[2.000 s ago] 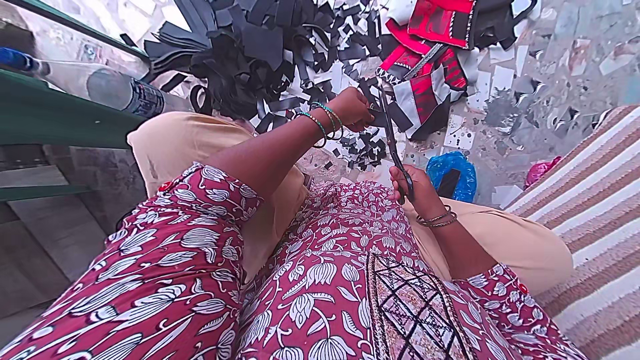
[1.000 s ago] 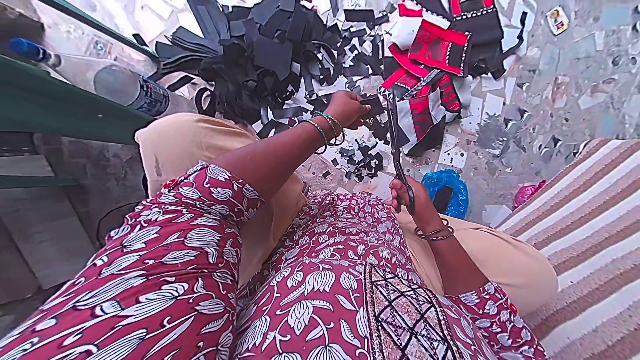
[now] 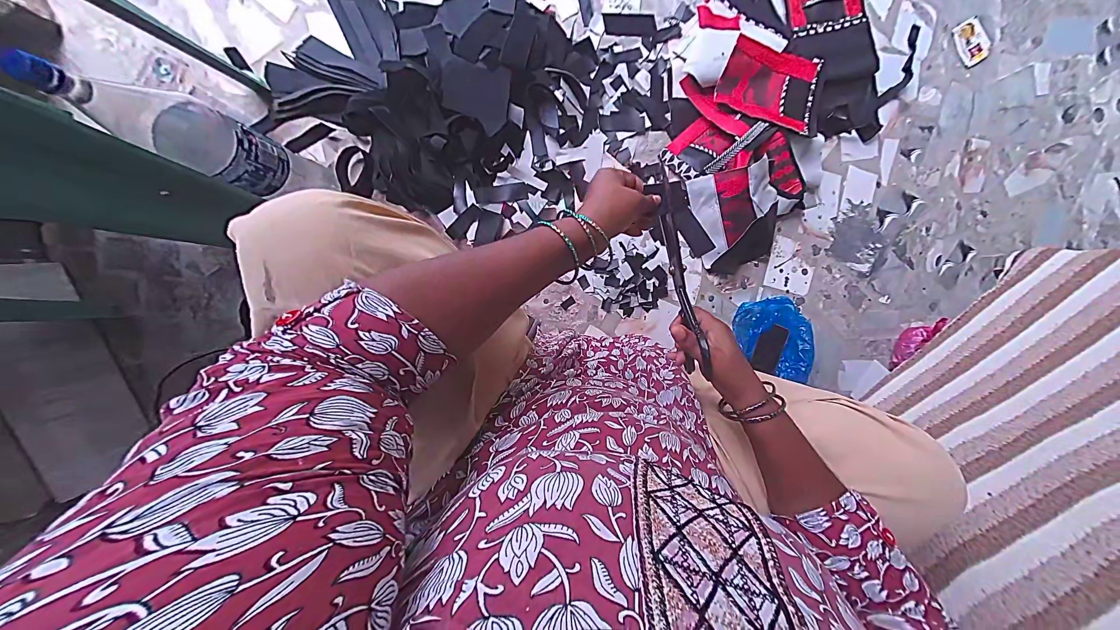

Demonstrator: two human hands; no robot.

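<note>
My right hand (image 3: 719, 350) grips the handles of long dark scissors (image 3: 678, 262), whose blades point up and away from me. My left hand (image 3: 619, 203), fingers pinched, is beside the blade tips and holds a small black strip (image 3: 652, 187) at the blades. Small black cut pieces (image 3: 634, 282) lie on the floor below that hand. Beyond the hands is a large heap of black strips (image 3: 472, 87). Red, black and white patterned fabric pieces (image 3: 766, 83) lie just past the scissor tips.
A clear plastic bottle with a blue cap (image 3: 197, 131) lies at the left by a green frame (image 3: 131, 166). A blue plastic bag (image 3: 774, 337) with a black piece in it sits right of my right hand. A striped cloth (image 3: 1015, 411) covers the right side; a pink bag (image 3: 917, 341) is beside it.
Both hands stay at nearly the same place with the scissors. The black piece at the blades looks smaller than two seconds ago. The view has shifted slightly.
</note>
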